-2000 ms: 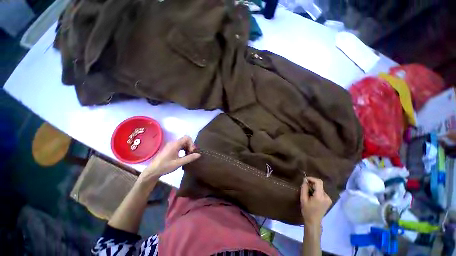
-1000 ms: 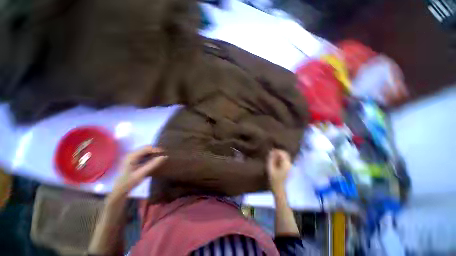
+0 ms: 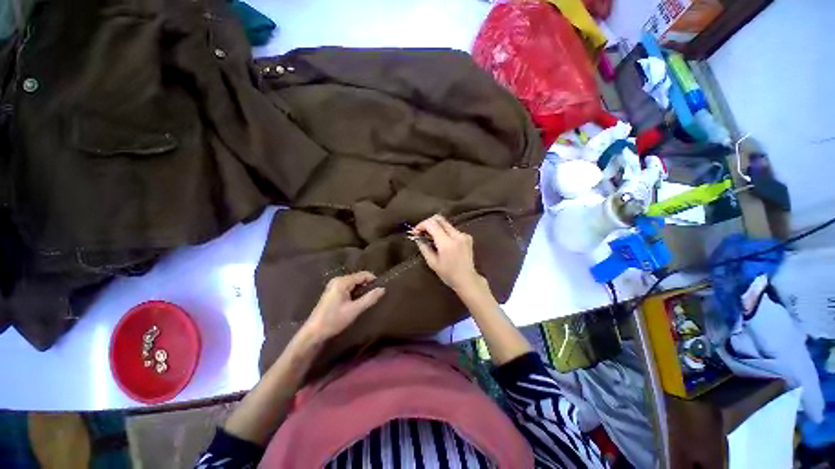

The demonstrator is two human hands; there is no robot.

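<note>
A dark brown coat (image 3: 403, 119) lies across the white table in front of me, with a pale dashed basting line along its edge. My left hand (image 3: 352, 298) pinches the coat edge between thumb and fingers. My right hand (image 3: 441, 245) is on the coat, a little up and right of the left, with fingertips closed around a small dark and shiny thing I cannot identify. A red bowl (image 3: 188, 351) with several small pale buttons (image 3: 160, 358) stands to the left.
A brown coat pile (image 3: 119, 119) fills the upper left. Red plastic bags (image 3: 540, 59), white thread spools (image 3: 581, 220), a blue object (image 3: 632, 252) and a yellow-green tool (image 3: 691, 199) clutter the right. A yellow-edged open drawer or box (image 3: 670, 353) is at lower right.
The view has shifted right. My right hand has moved inward from the far end of the basted edge and is now close to my left hand. The cloth is no longer stretched between them.
</note>
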